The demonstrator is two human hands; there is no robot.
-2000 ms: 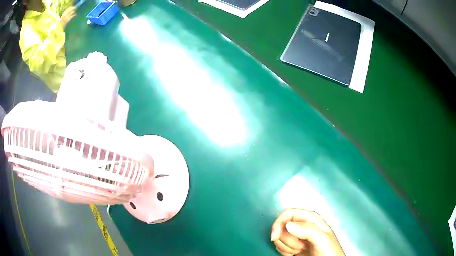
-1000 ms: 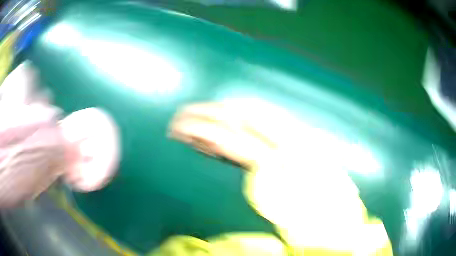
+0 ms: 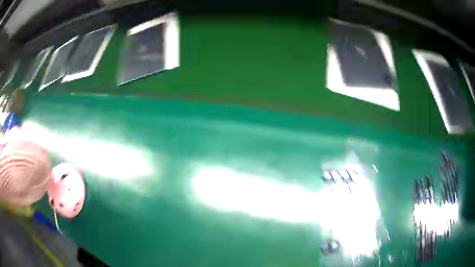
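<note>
Neither of my hands shows in the picture. A lens-piece sheet [image 3: 339, 176] with small black blocks lies on clear shiny plastic [image 3: 359, 208] at the right of the green bench mat [image 3: 172, 219]. More small black pieces lie lower on the plastic. Long dark lens-piece strips [image 3: 425, 234] lie at the far right, blurred and partly in glare. Beyond the mat, a dark tablet or back cover [image 3: 359, 55] lies on a white sheet [image 3: 333, 81] on the darker green strip.
Another tablet [image 3: 146, 52] on white backing lies on the strip [image 3: 250, 62] at left, with several more further left and others [image 3: 447, 96] at far right. A pink fan [image 3: 23, 169] with its spotted base [image 3: 67, 190] stands at the left. A blue object [image 3: 9, 121] is behind it.
The view has swung right and lifted, so the fan sits further left and the plastic and strips show. The hand and yellow sleeves have left the picture.
</note>
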